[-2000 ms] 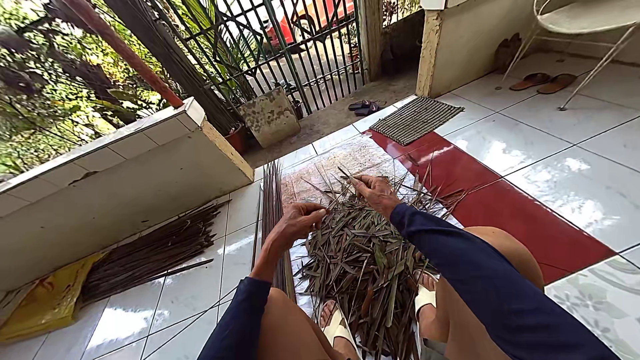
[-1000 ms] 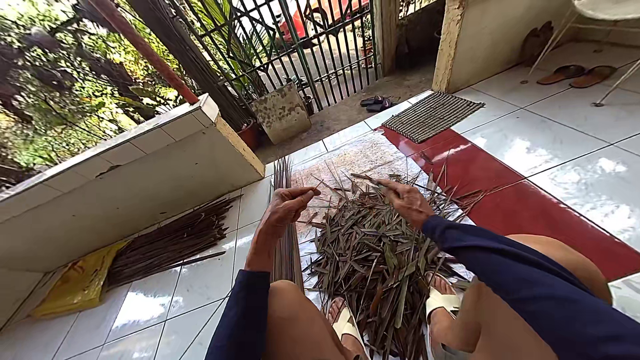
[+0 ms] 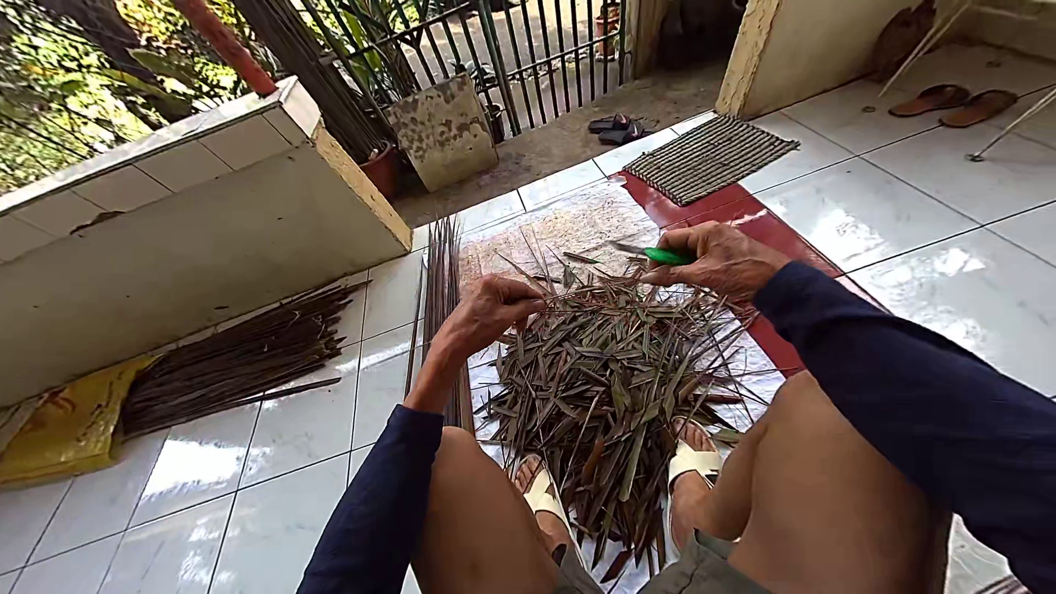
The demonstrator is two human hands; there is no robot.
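My left hand [image 3: 493, 312] pinches the end of a thin leaf strip or midrib between thumb and fingers, above the left edge of a leaf pile. Across the pile, my right hand [image 3: 719, 257] grips a small knife with a green handle [image 3: 667, 256], its blade pointing left. Cut brown-green leaf pieces [image 3: 606, 371] are heaped between my feet on a white sheet [image 3: 569, 227]. A bundle of long thin midribs [image 3: 441, 305] lies left of the pile. Farther left, long dark dried leaves [image 3: 247, 355] rest partly on a yellow sack [image 3: 70, 425].
A low tiled wall [image 3: 206, 214] runs along the left. Ahead are a metal gate [image 3: 544, 62], a leaning slab [image 3: 443, 132], dark slippers [image 3: 617, 129] and a woven doormat [image 3: 711, 157]. Brown sandals [image 3: 978, 108] sit at the upper right, beside thin chair legs.
My left hand has come down to the pile's upper left edge from its higher place one second ago. The knife's green handle shows plainly now in my right hand.
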